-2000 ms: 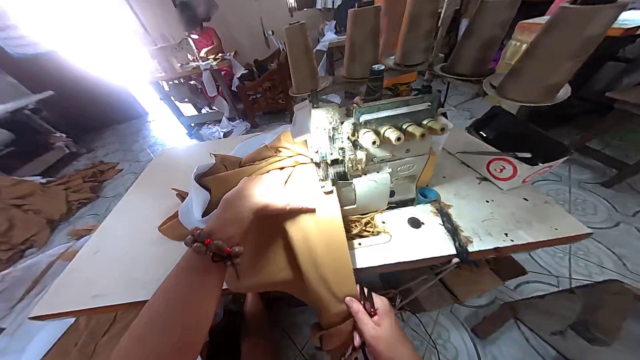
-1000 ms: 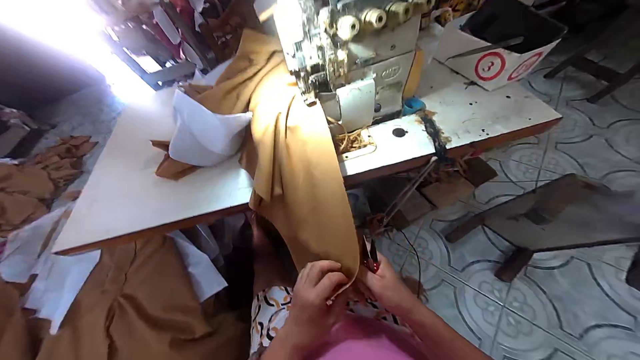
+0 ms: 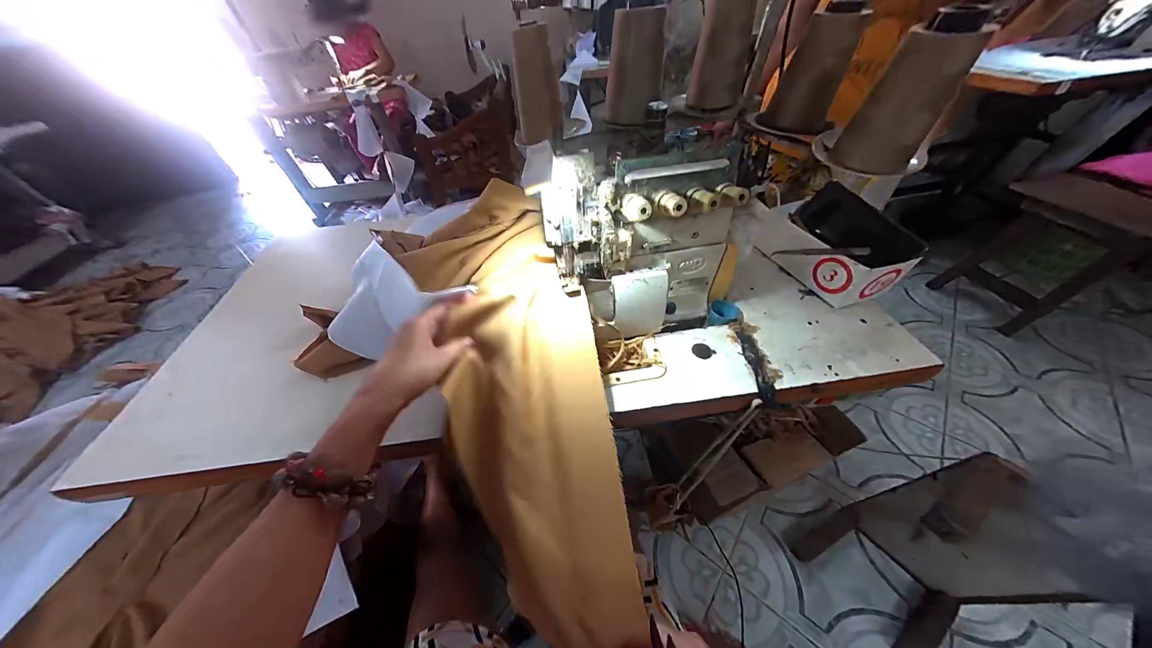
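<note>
Tan fabric runs from beside the needle area of an overlock sewing machine over the table's front edge and down toward my lap. My left hand, a beaded bracelet on its wrist, grips a fold of the fabric at its left side, next to a piece of white fabric. Only a small part of my right hand shows at the bottom edge, by the low end of the fabric; dark tips of a tool show beside it, and its grip is cut off by the frame.
Brown thread cones stand behind the machine. An open box sits on the table's right part. A low wooden stool stands on the floor at right. A person sits at another table in the back.
My left hand has moved from the fabric's low end up to the part on the table. My right hand, seen whole a second ago with a red-handled tool, is now mostly out of frame.
</note>
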